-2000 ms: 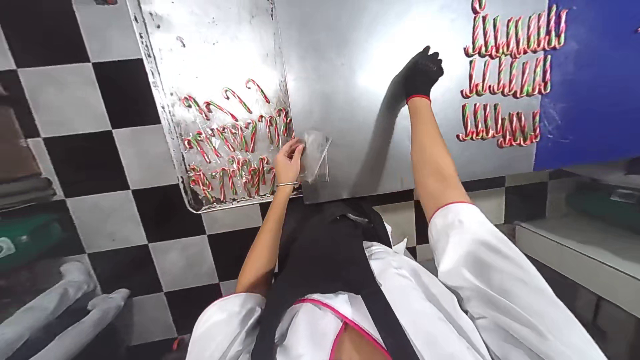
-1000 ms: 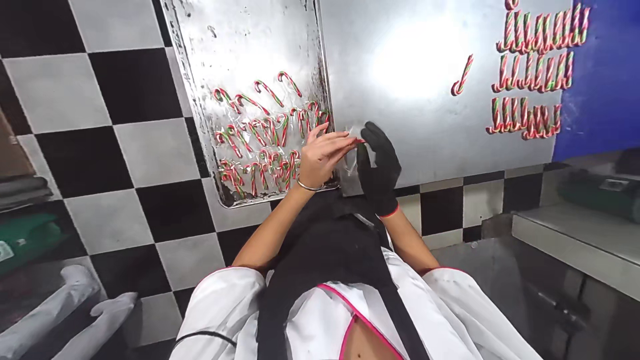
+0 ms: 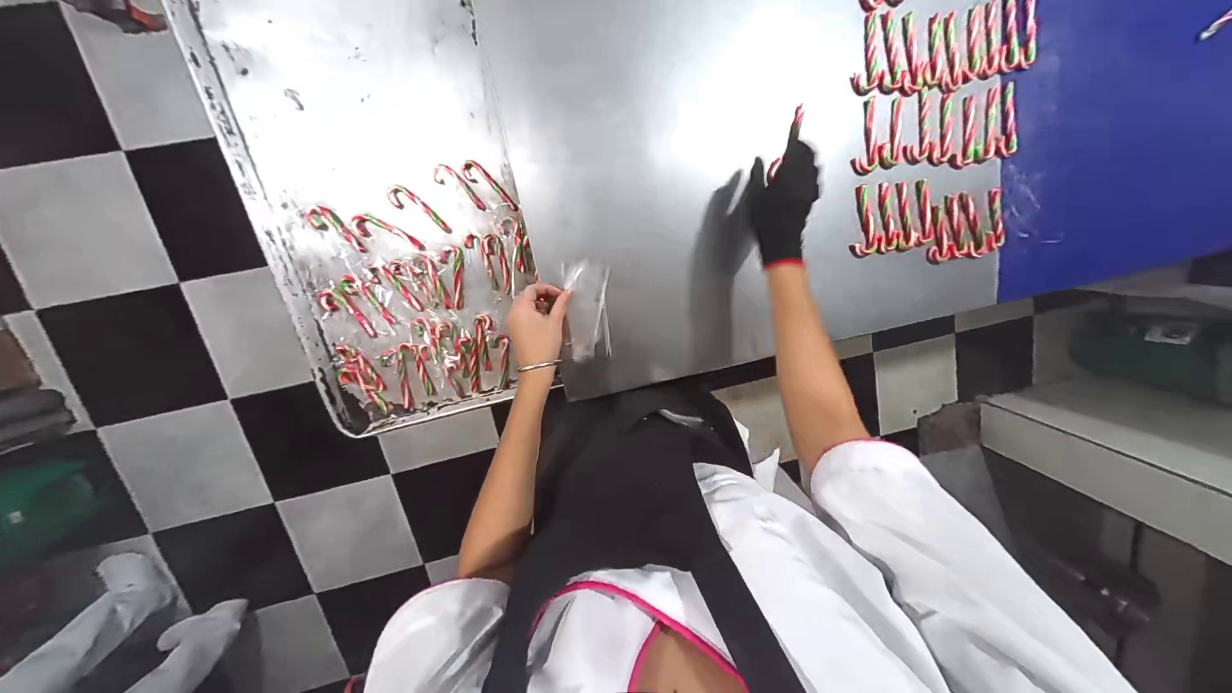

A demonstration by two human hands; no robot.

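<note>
My bare left hand (image 3: 539, 322) pinches the edge of clear plastic bags (image 3: 584, 313) that lie at the near left edge of the metal table. My right hand (image 3: 787, 197), in a black glove, grips a red, white and green candy cane (image 3: 796, 125) above the table. To its right lie rows of unwrapped candy canes (image 3: 934, 125). Left of my left hand, a metal baking tray (image 3: 356, 58) bears candy canes in clear wrappers (image 3: 414, 279), some close beside the hand.
A blue sheet (image 3: 1107, 164) covers the right part of the metal table (image 3: 635, 125). Another person's white-gloved hands (image 3: 192, 626) show at the lower left. A pale ledge (image 3: 1107, 443) stands at the right, above a checkered floor (image 3: 183, 481).
My hands were together at a bag a second ago; my right hand has since moved right and closed on the candy cane that lay on the table. My left hand is back at the bags.
</note>
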